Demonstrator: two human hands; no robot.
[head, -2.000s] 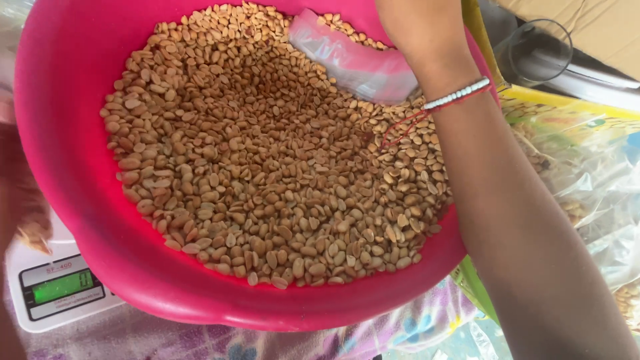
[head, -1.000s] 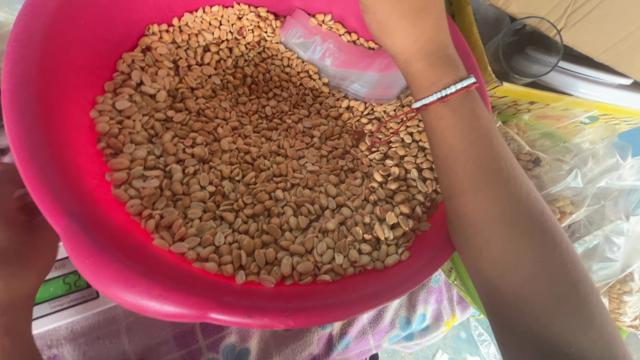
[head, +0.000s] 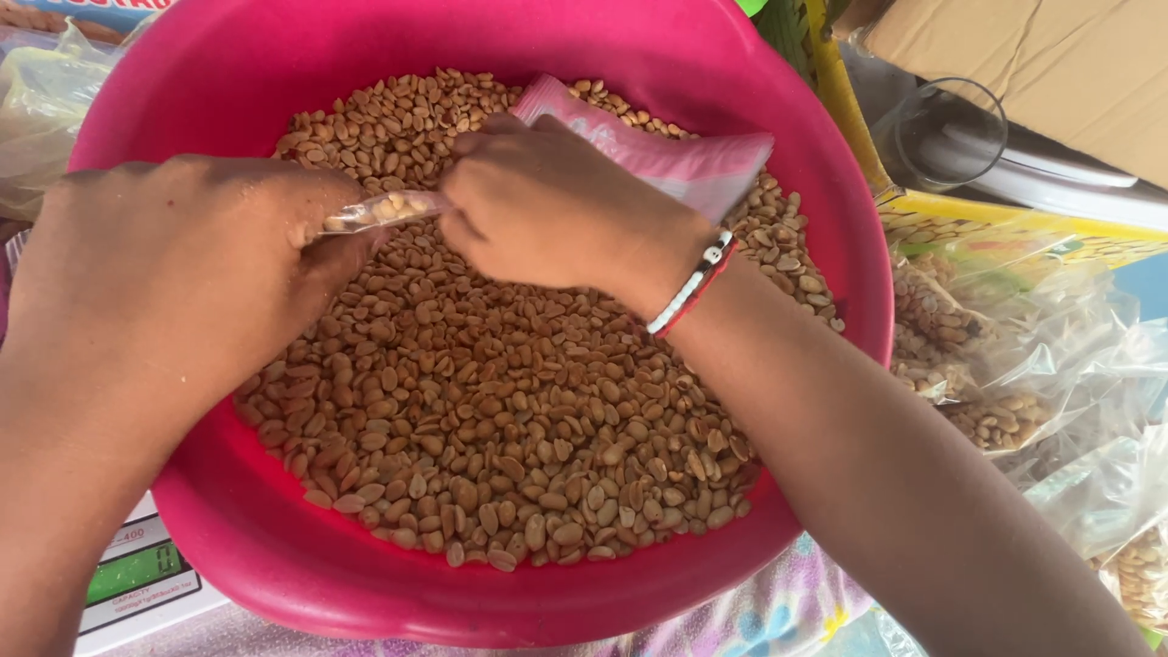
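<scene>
Both my hands are over a large pink plastic basin (head: 511,611) holding a heap of shelled peanuts (head: 511,411). A small clear plastic bag with peanuts in it (head: 388,208) stretches between them. My left hand (head: 182,265) grips one end of that bag at the left; its fingertips are partly hidden. At the other end, my right hand (head: 547,201) pinches the bag with closed fingers, a beaded bracelet around its wrist. Behind the right hand, a stack of pink and clear plastic bags (head: 648,151) lies on the peanuts.
A digital scale (head: 137,584) shows partly at the lower left, beside the basin. Clear bags of peanuts (head: 985,356) lie at the right. Behind them are a yellow-edged box (head: 1022,214), a drinking glass (head: 949,132) and cardboard (head: 1040,73). A patterned cloth (head: 748,607) lies under the basin.
My left hand has come from the left edge to over the basin, with the small bag. My right hand has moved from the stack of bags towards the left and now holds the small bag too.
</scene>
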